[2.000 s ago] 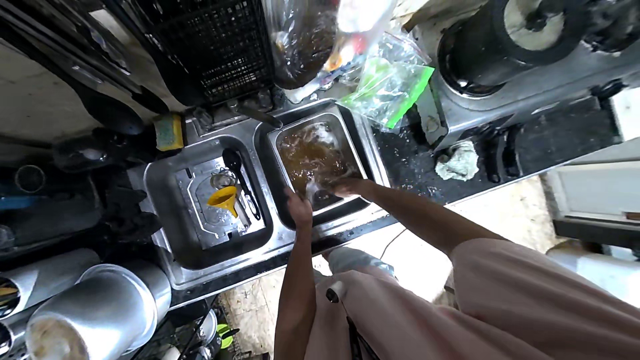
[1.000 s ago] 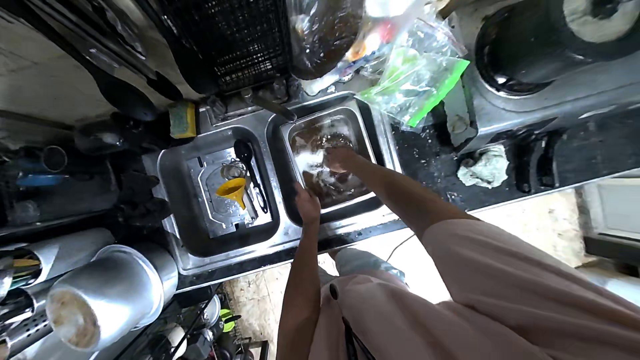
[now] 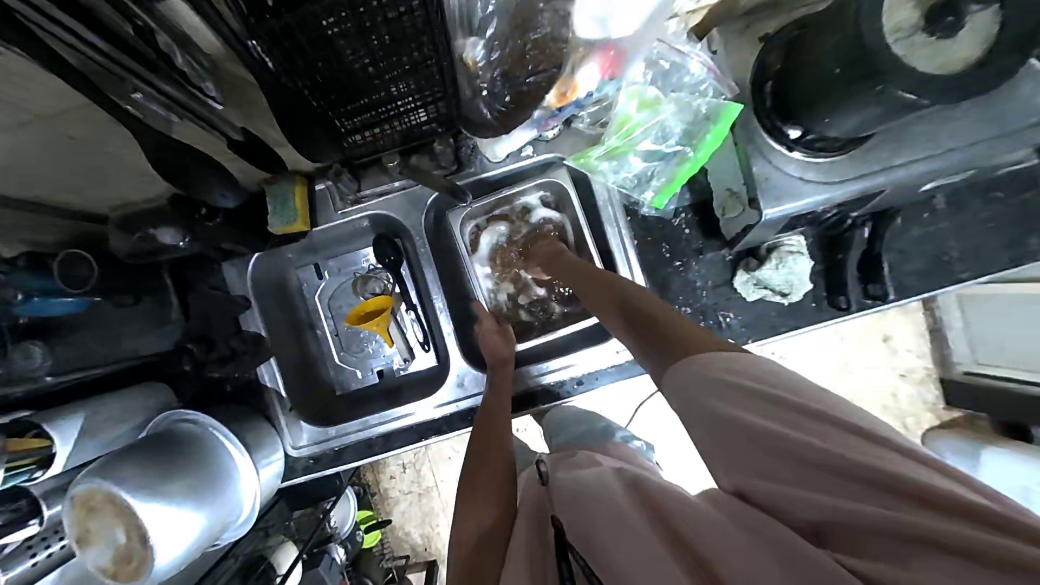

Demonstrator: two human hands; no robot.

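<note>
A rectangular metal pan with brown, foamy water sits in the right basin of a double steel sink. My left hand grips the pan's near left edge, its fingertips partly hidden. Inside the pan my right hand is down in the suds; its fingers are blurred and covered by foam, so whether it holds anything is unclear. The left basin has a yellow funnel, a black spoon and a small glass on a metal tray.
The faucet reaches over the divider. A sponge lies behind the left basin. Plastic bags touch the right basin's back corner. A crumpled cloth lies beside the stove. Large metal pots stand at lower left.
My right hand has moved from the pan's near side farther into it, and foam has spread over the water. My left hand stays at the pan's edge.
</note>
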